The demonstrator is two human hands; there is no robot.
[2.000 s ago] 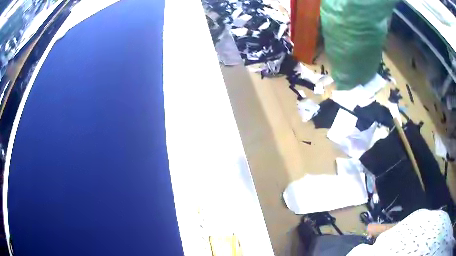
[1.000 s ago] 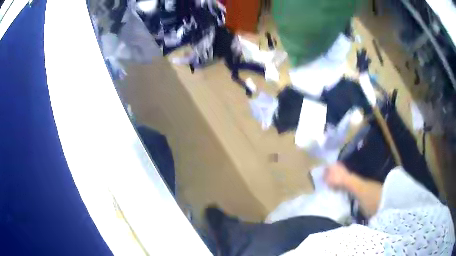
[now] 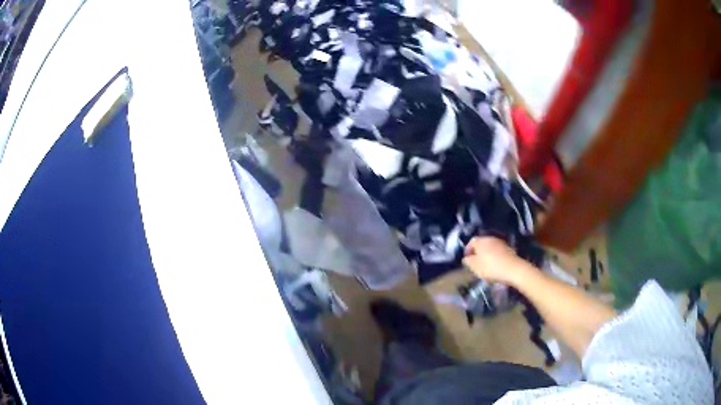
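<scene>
The navy fabric lay (image 3: 87, 261) lies flat on the white-topped table (image 3: 170, 198) at the left and narrows to a corner near the top. A pale yellowish fabric weight (image 3: 107, 109) rests on that corner, tilted in the view. My right hand (image 3: 490, 259) is bare and low at the right, away from the table, over the floor scraps. Its fingers look curled closed with nothing visible in them. A white dotted sleeve covers the upper arm. My left hand is out of the picture.
Dark and white scraps (image 3: 411, 119) are heaped on the tan floor beside the table. A blurred orange-brown post (image 3: 624, 150) and green sack (image 3: 672, 213) stand at the right. My dark-trousered leg and shoe (image 3: 403, 320) are between table and scraps.
The view has moved along the table, so the lay's corner and weight now show. The scrap heap, post and sack are closer. My right arm reaches forward, its hand still closed.
</scene>
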